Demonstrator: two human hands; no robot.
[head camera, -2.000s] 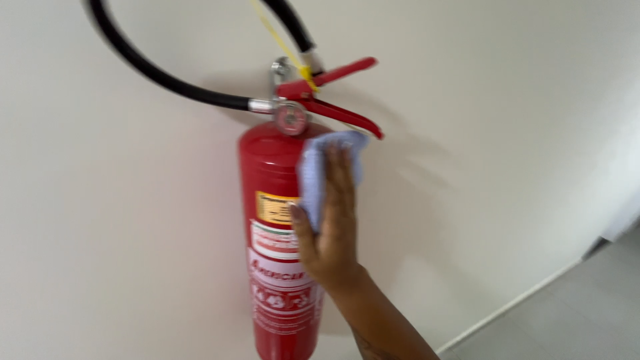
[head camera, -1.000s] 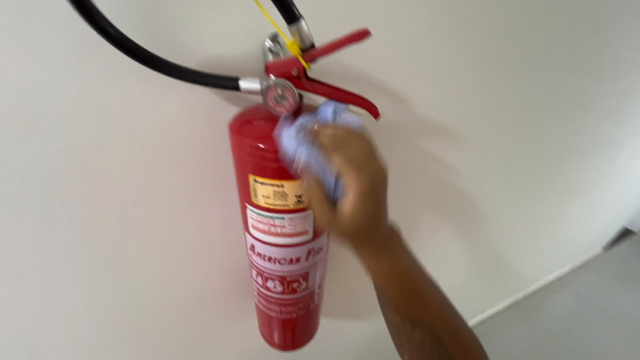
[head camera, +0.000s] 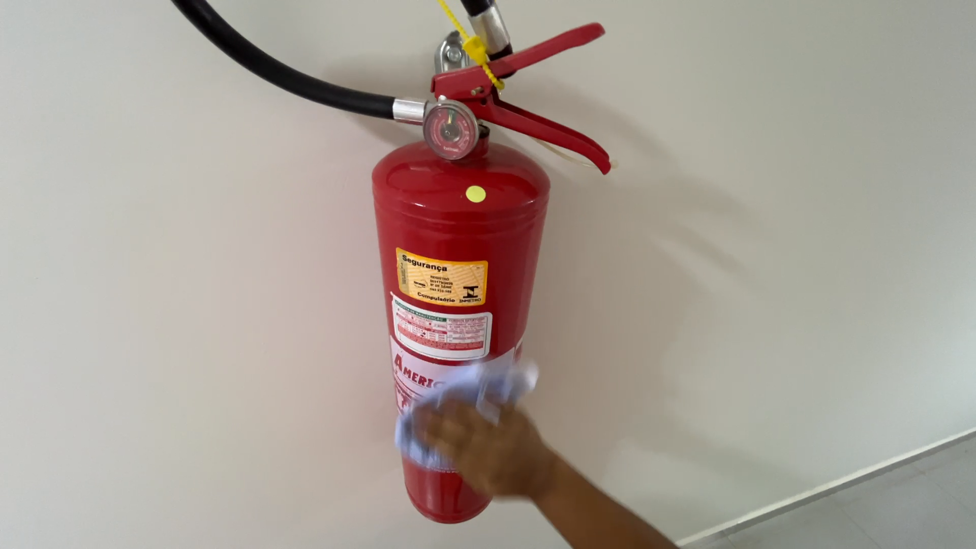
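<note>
A red fire extinguisher (head camera: 465, 221) hangs upright against the wall, with printed labels on its front. My right hand (head camera: 488, 446), blurred by motion, holds a light blue cloth (head camera: 435, 442) against the lower part of the cylinder, over its lower labels. Above the cylinder are a round pressure gauge (head camera: 451, 130), a red squeeze lever (head camera: 549, 128) and a red upper handle (head camera: 557, 47). A yellow plastic seal (head camera: 476, 50) loops around the handle. A small yellow round sticker (head camera: 476, 194) is on the shoulder. My left hand is out of view.
A black hose (head camera: 282, 72) curves up to the left from the valve. Behind the valve a metal wall bracket (head camera: 451, 53) shows. The pale wall (head camera: 191, 305) meets a grey tiled floor (head camera: 900, 496) at the lower right, along a light baseboard (head camera: 831, 484).
My right hand and the cloth have moved down from the extinguisher's shoulder to its lower labels. The yellow round sticker on the shoulder now shows.
</note>
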